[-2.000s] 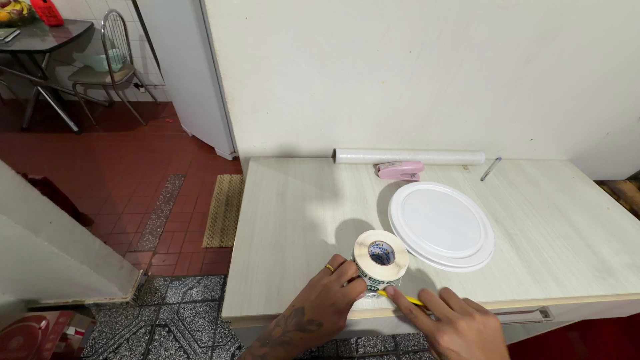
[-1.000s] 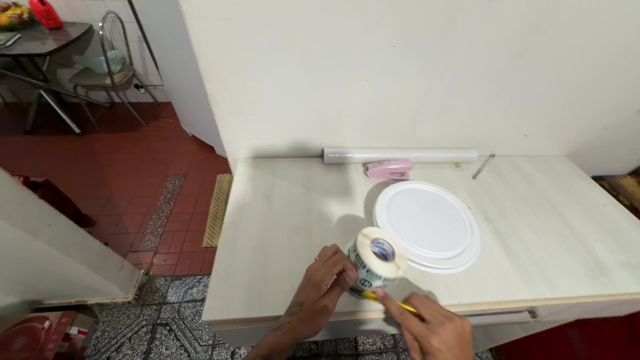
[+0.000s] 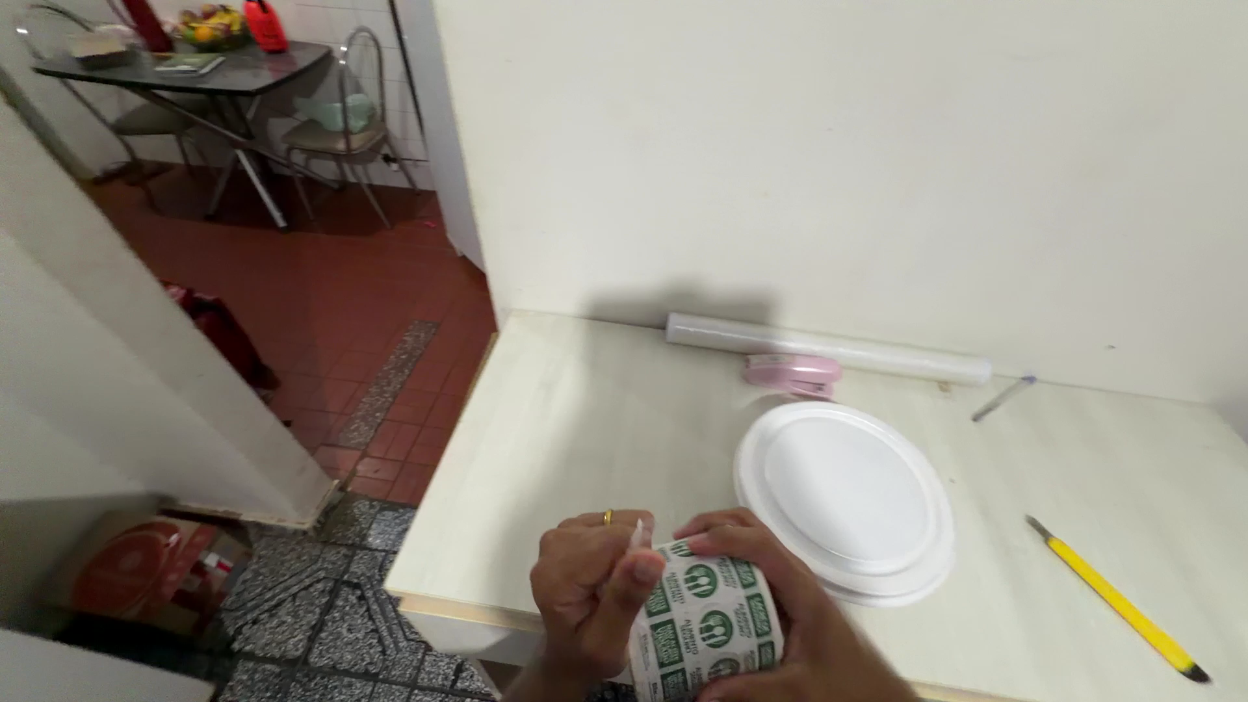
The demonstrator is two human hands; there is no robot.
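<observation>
Near the front edge of the tabletop, a roll of printed green-and-white labels (image 3: 704, 614) is held up. My right hand (image 3: 780, 604) grips it around its right side. My left hand (image 3: 595, 590) pinches a small whitish strip between thumb and forefinger at the roll's upper left. To the right lies a yellow snap-off utility knife (image 3: 1116, 597), blade end pointing away. White round lids or plates (image 3: 846, 487) rest stacked just beyond the right hand. Behind them are a pink stapler (image 3: 792, 372), a roll of clear plastic film (image 3: 829, 349) against the wall and a pen (image 3: 1004, 398).
The pale wooden tabletop (image 3: 546, 429) meets a white wall (image 3: 838, 156). Down to the left are a cardboard box (image 3: 146, 575) on a patterned tile floor and a wall end. A dark table (image 3: 283, 70) with fruit and metal chairs (image 3: 336, 136) stands farther off.
The yellow knife, earlier in my right hand at the roll, now lies on the tabletop to the right. My right hand has moved onto the roll, and its printed side now faces the camera.
</observation>
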